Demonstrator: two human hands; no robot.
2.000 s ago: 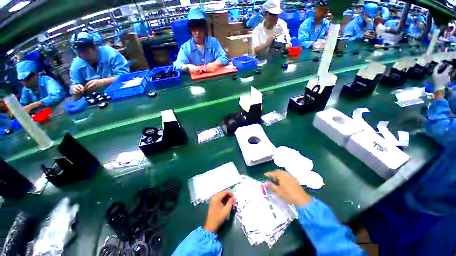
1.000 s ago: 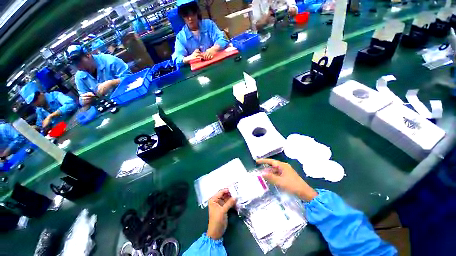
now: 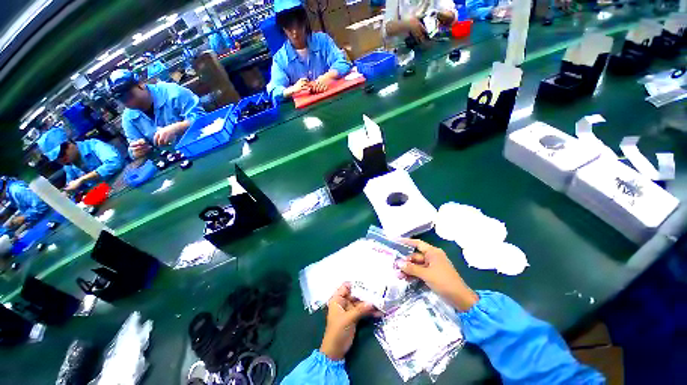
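Observation:
My left hand (image 3: 343, 323) and my right hand (image 3: 431, 267) hold a clear accessory bag (image 3: 380, 274) with white, printed contents and a little pink. My left hand grips its lower left part, my right hand its right side near the top. The bag is above the flat bag stack (image 3: 316, 280), covering part of it. More loose accessory bags (image 3: 422, 338) lie in a pile just below and to the right of the held bag.
Ahead are a white insert pad (image 3: 413, 217) with a centre hole, round white sheets (image 3: 478, 237) and open black boxes (image 3: 241, 214). Black rings (image 3: 233, 319) lie at left. Long white insert blocks (image 3: 618, 188) lie right. Workers sit across the line.
Both hands have the bag tilted and raised over the flat stack, where they earlier worked at the loose pile. The view has turned and shifted.

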